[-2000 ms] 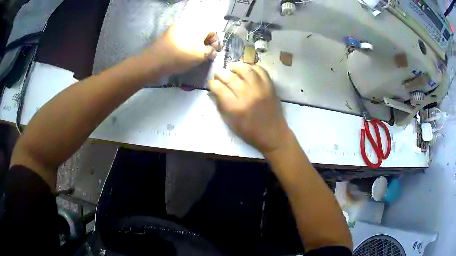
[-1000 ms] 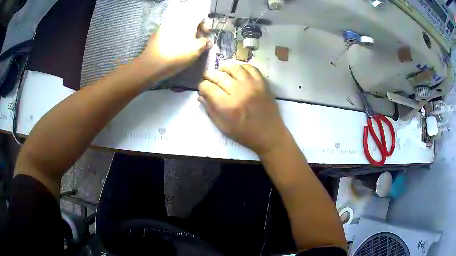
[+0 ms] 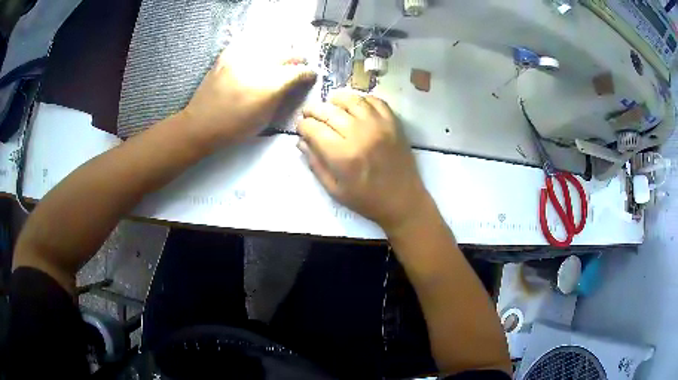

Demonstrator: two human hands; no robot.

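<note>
The grey ribbed fabric panel lies left of the needle area, washed out by the lamp near the needle. A dark panel lies at its left. My left hand rests on the grey panel, fingertips close to the presser foot; glare hides whether it grips the cloth. My right hand lies just right of and below the foot, fingers bent, fingertips near the needle area; what is under them is hidden. The off-white sewing machine extends to the right.
Red-handled scissors lie at the right of the white table. A dark cord hangs over the left table edge. A white fan, a tape roll and a small container are at lower right.
My left hand has moved down and slightly left, and its thumb and finger are no longer raised beside the needle. My right hand has stayed nearly still since the last frame.
</note>
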